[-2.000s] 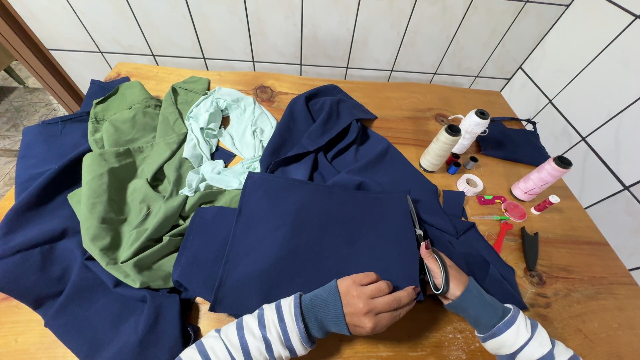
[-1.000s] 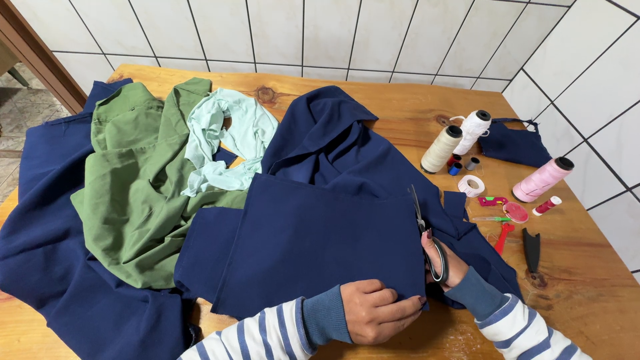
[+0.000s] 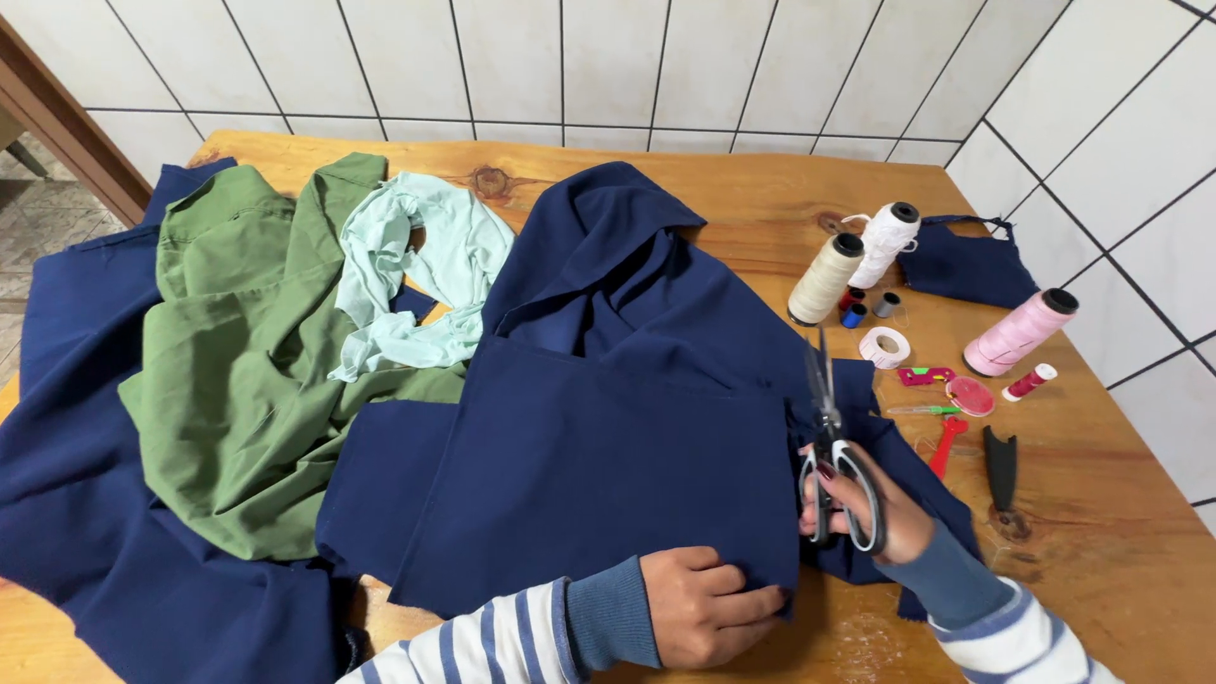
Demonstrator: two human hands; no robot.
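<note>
Navy blue fabric (image 3: 608,465) lies in a broad flat panel across the middle of the wooden table, with more of it bunched behind. My left hand (image 3: 703,608) rests on the panel's lower right corner, fingers bent, fingertips at the edge; whether it pinches the cloth I cannot tell. At the right edge of the panel, my right hand (image 3: 879,508) holds a pair of scissors (image 3: 831,427) by black and grey handles. Their blades point away from me and are slightly parted, above the cloth. Cut navy pieces (image 3: 912,484) lie under and beside that hand.
Green fabric (image 3: 228,408) and a pale mint cloth (image 3: 456,237) lie left. Right are cream (image 3: 825,280), white (image 3: 883,247) and pink (image 3: 1016,332) thread cones, small spools, a tape roll (image 3: 883,348), a seam ripper (image 3: 926,410) and a black sheath (image 3: 1000,467). Tiled walls border the wooden table (image 3: 1092,532).
The scissors have lifted off the panel's right edge and shifted right, their handles now turned more toward the camera. My left hand stays near the same lower corner.
</note>
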